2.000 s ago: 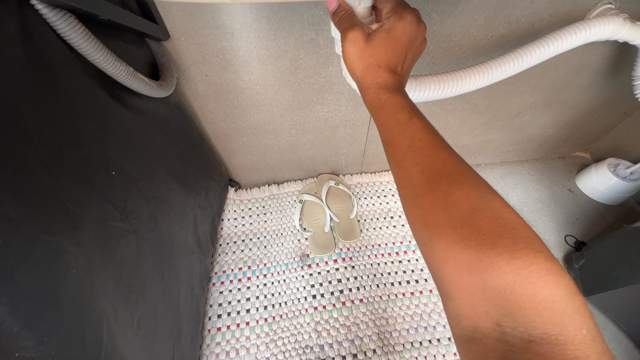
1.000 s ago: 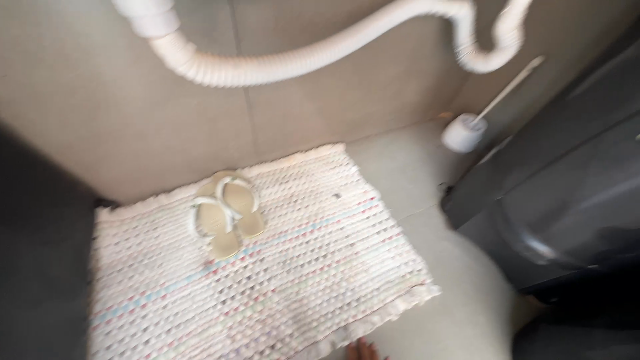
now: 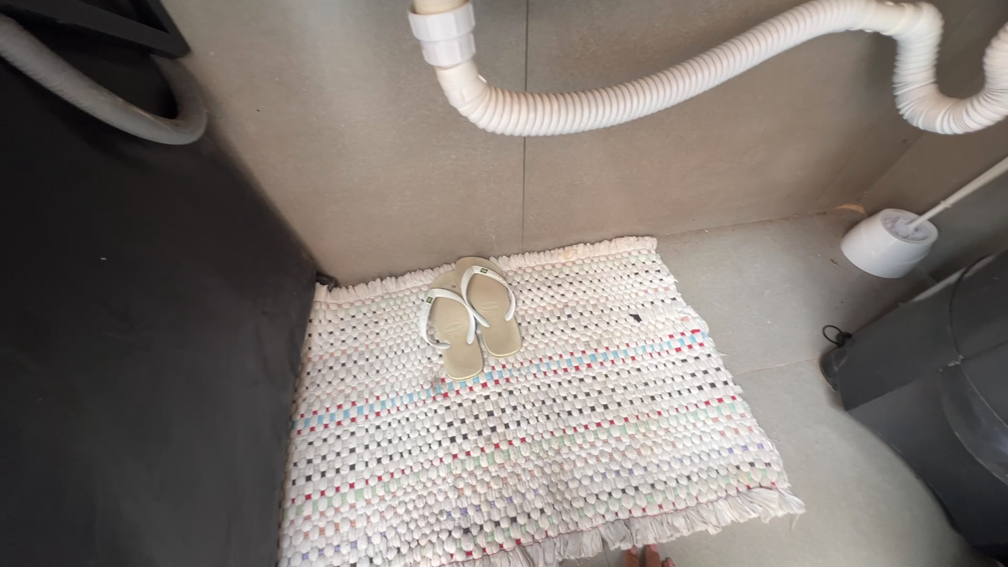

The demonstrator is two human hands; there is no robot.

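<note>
Neither my left hand nor my right hand shows in the head view. A white corrugated drain hose [image 3: 583,113] curves across the upper part of the view, in front of the tiled wall. Its left end joins a white plastic pipe fitting [image 3: 446,33] at the top. Below, a pair of beige flip-flops [image 3: 492,329] with white straps rests on a woven rag rug [image 3: 551,441]. The flip-flops lie side by side and touch near the wall edge of the rug.
A black panel [image 3: 142,331] fills the left side, with a grey hose [image 3: 102,102] above it. A white toilet brush holder [image 3: 890,243] stands at the right by the wall. Dark grey containers [image 3: 906,370] stand at the right edge. Toes [image 3: 650,556] show at the bottom.
The hand and forearm seen at the pipe fitting two seconds ago are out of view. The flip-flops stay on the rug. The view has shifted.
</note>
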